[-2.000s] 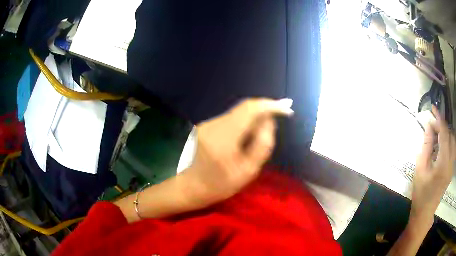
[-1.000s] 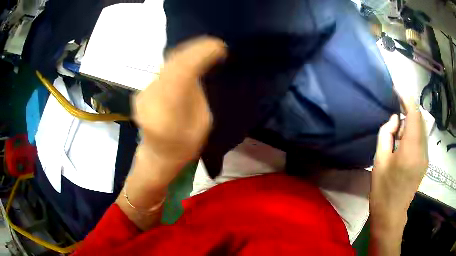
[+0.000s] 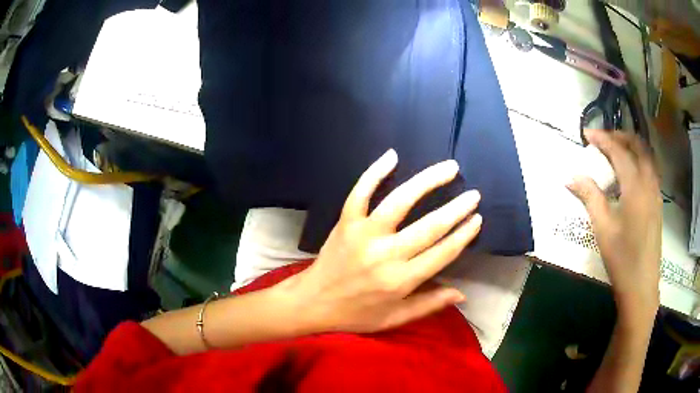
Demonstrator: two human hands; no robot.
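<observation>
A dark navy trouser panel (image 3: pixel 330 100) lies over the white table and hangs over its front edge towards my lap. A seam line runs lengthwise near its right side. My left hand (image 3: pixel 399 246) rests flat on the panel's lower end with its fingers spread. My right hand (image 3: pixel 625 199) is over the table to the right of the cloth, fingers bent around or beside a small whitish thing (image 3: pixel 602 169); whether it grips it I cannot tell.
Black scissors (image 3: pixel 606 111) and pink snips (image 3: pixel 591 65) lie beyond my right hand. Brassy knobs (image 3: pixel 543 14) show at the top. White pieces (image 3: pixel 96 230) lie on a dark bundle at left, by a curved yellow bar (image 3: pixel 77 170). The table's front edge (image 3: pixel 572 270) runs at lower right.
The bunched, lifted cloth now lies flat. My left hand has moved right and down onto it, fingers spread. My right hand has left the cloth's edge for the table at right.
</observation>
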